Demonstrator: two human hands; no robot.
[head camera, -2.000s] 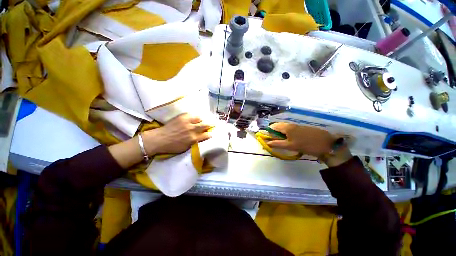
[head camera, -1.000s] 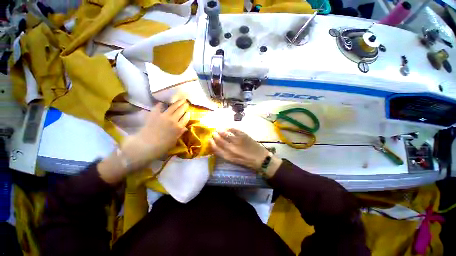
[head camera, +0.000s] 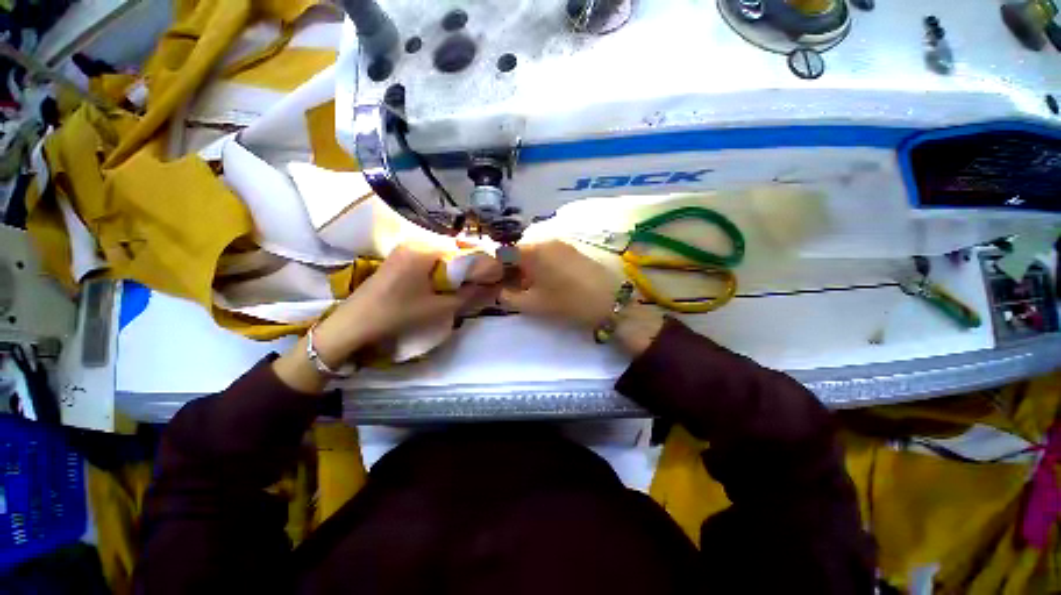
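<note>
My left hand (head camera: 401, 296) and my right hand (head camera: 556, 282) meet just in front of the brightly lit presser foot and needle (head camera: 498, 227). Between their fingers they pinch a small folded yellow-white seam edge (head camera: 463, 270). The fingertips partly hide it. Mustard fabric panels (head camera: 175, 221) with white faces spread to the left of the needle. The scissors (head camera: 686, 262), with one green and one yellow handle loop, lie right of my right hand, blades pointing at the needle.
The long white sewing machine head (head camera: 721, 87) spans the back. Small green-handled snips (head camera: 945, 300) lie on the bed at right. A blue crate (head camera: 41, 488) stands at lower left. More mustard cloth (head camera: 942, 500) hangs below the table's ruled front edge (head camera: 559, 401).
My right hand earlier held the scissors, which now lie on the bed. Both hands have come together at the needle with the small fabric edge. The view has moved closer to the machine.
</note>
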